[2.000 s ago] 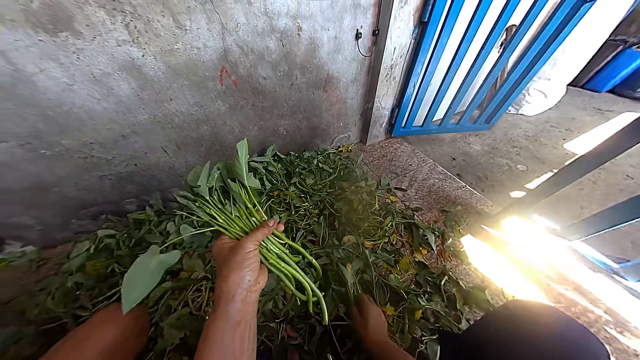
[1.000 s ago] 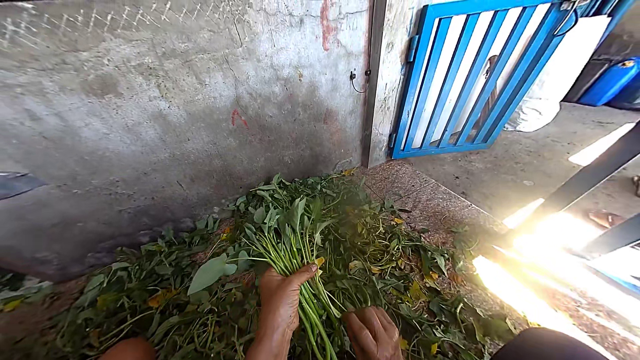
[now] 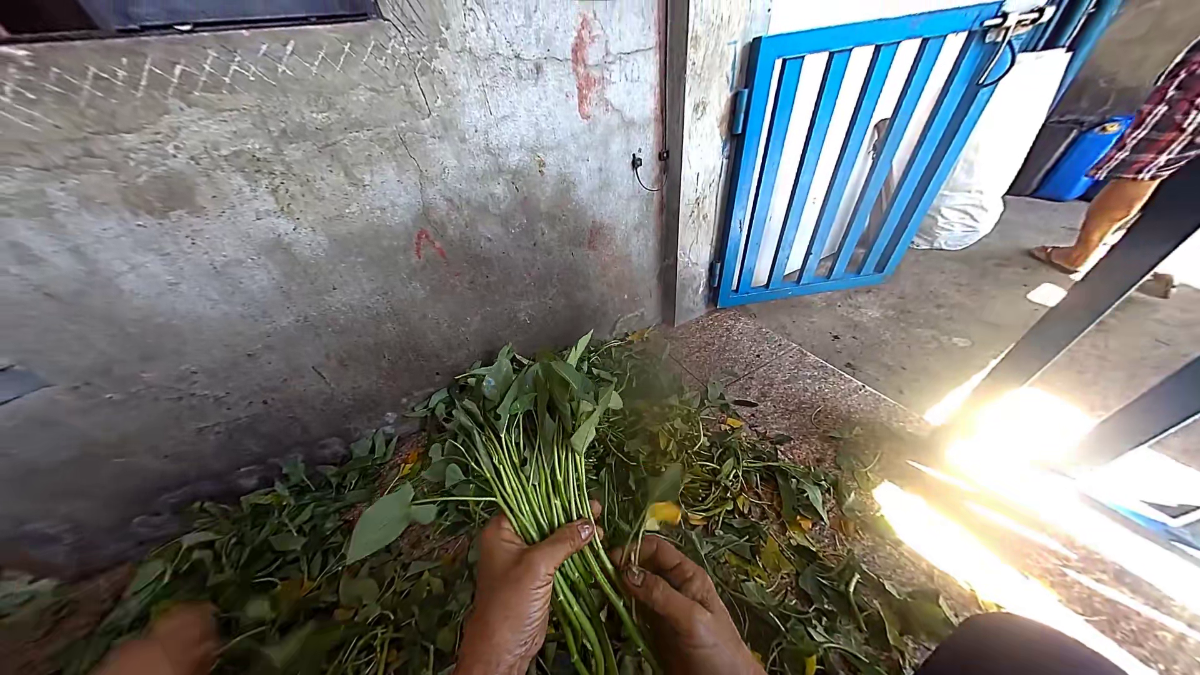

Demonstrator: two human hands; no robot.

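Note:
My left hand (image 3: 525, 572) is closed around a bunch of long green leafy stems (image 3: 544, 487), held at about the middle, leaves pointing toward the wall and the cut ends toward me. Close beside it on the right, my right hand (image 3: 680, 595) pinches a thin stem with a yellow leaf (image 3: 664, 514) between thumb and fingers. A broad single leaf (image 3: 382, 523) sticks out to the left of the bunch. Loose leafy stems (image 3: 309, 562), some with yellow leaves, lie heaped on the ground beneath and around both hands.
A grey concrete wall (image 3: 281, 244) rises behind the heap. Right of it stands a blue metal gate (image 3: 825, 169), with a white sack (image 3: 984, 159) beyond. A person's leg (image 3: 1111, 220) and a blue container (image 3: 1078, 159) show at the upper right. Dark metal bars (image 3: 1087, 291) cross the right side.
The bunch, first held raised and tilted, is now lower and more upright in view, with my right hand beside it. A person's leg has come into view at the upper right.

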